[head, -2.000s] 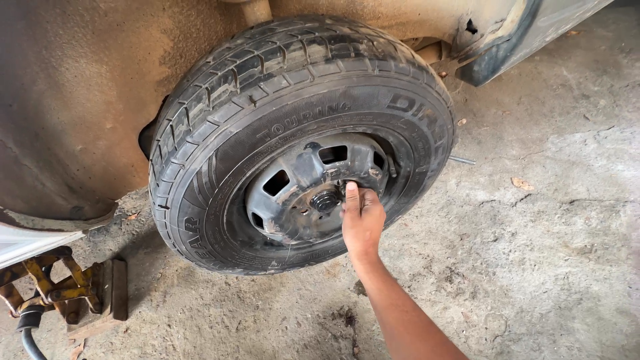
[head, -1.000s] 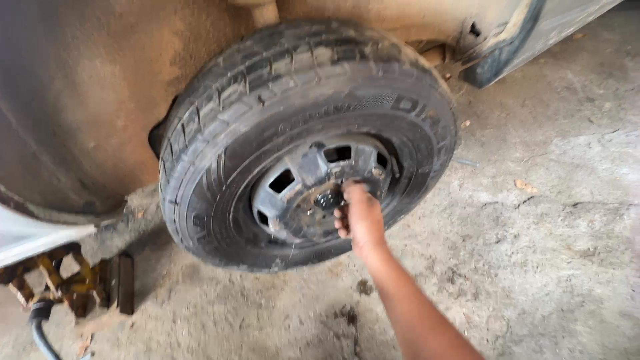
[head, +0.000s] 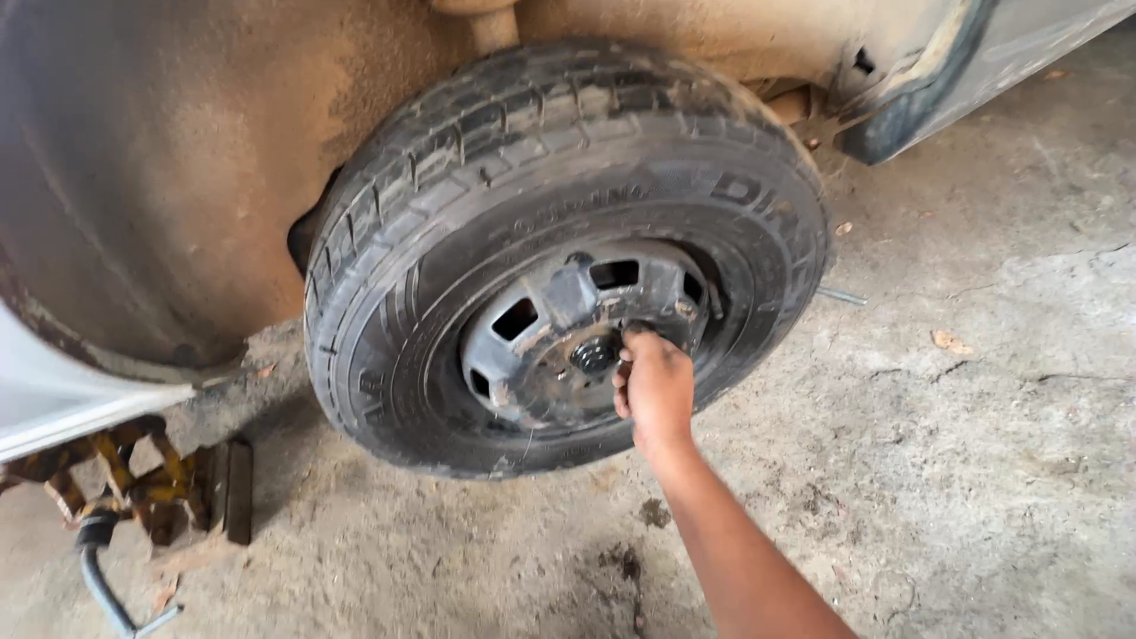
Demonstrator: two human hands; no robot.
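Note:
A black tyre (head: 559,186) on a dark steel wheel rim (head: 568,293) sits in the wheel arch of a car, tilted in view. Coming in from the lower right, my right hand (head: 657,382) is at the wheel's centre, just right of the round black hub (head: 595,355). Its thumb and fingers are closed around a small dark wheel fastener (head: 637,328) at the rim's face; whether it is a nut or a bolt is hidden by the fingers. My left hand is out of view.
At the lower left a rusty yellow scissor jack (head: 133,475) stands under the car's sill, beside wooden blocks (head: 235,493). A bent metal crank handle (head: 106,586) hangs from it. A thin metal rod (head: 841,295) lies on the concrete floor (head: 932,461) right of the tyre. Body panels surround the wheel.
My right hand stays by the hub, but its wrist and fingers have turned: the curled fingers now show on its left side, where two seconds ago the thumb was uppermost.

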